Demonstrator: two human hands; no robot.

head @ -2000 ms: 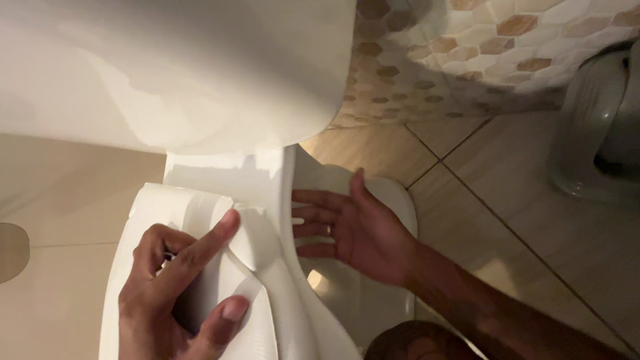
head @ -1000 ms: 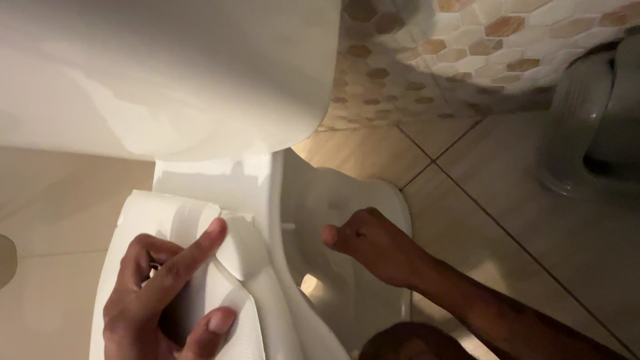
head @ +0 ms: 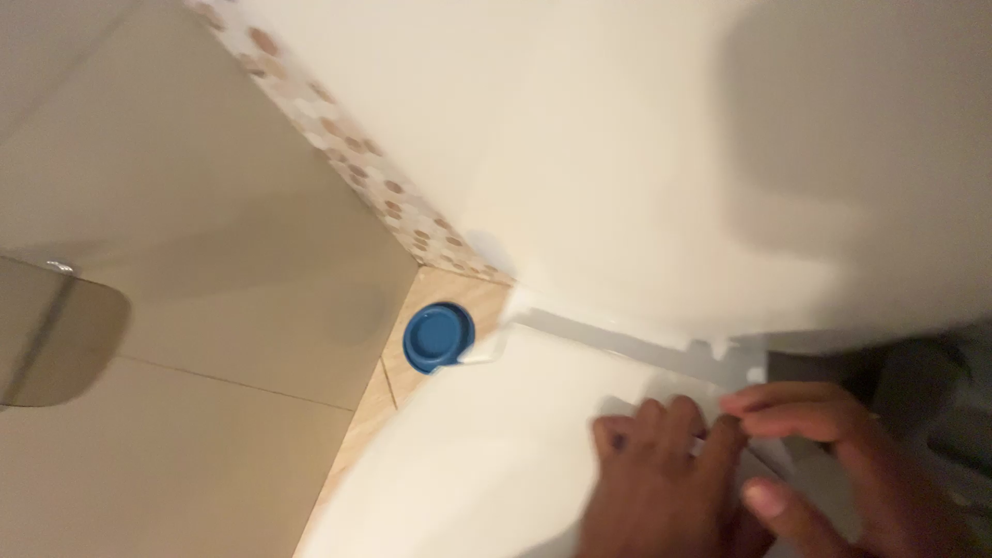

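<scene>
The white toilet lid (head: 465,449) spans the lower middle of the head view, with the white tank (head: 604,170) above it. My left hand (head: 666,480) is palm down against the right part of the lid, fingers bent; what lies under its fingertips is hidden. My right hand (head: 852,465) is just right of it, thumb apart from the fingers, with nothing visible between them. Its fingertips are close to my left index finger; whether they touch is unclear. The picture is blurred.
A round blue plastic container or lid (head: 439,336) is on the floor beside the toilet, by the wall corner. Beige wall tiles (head: 232,310) and a hexagon mosaic strip (head: 372,170) meet there. A rounded, grey-brown translucent panel (head: 62,333) is at the far left. Dark shapes are behind my right hand.
The view has shifted strongly, bringing in the blue object. My right hand, earlier over the floor and toilet side with fingers first spread, then curled, is now beside my left hand.
</scene>
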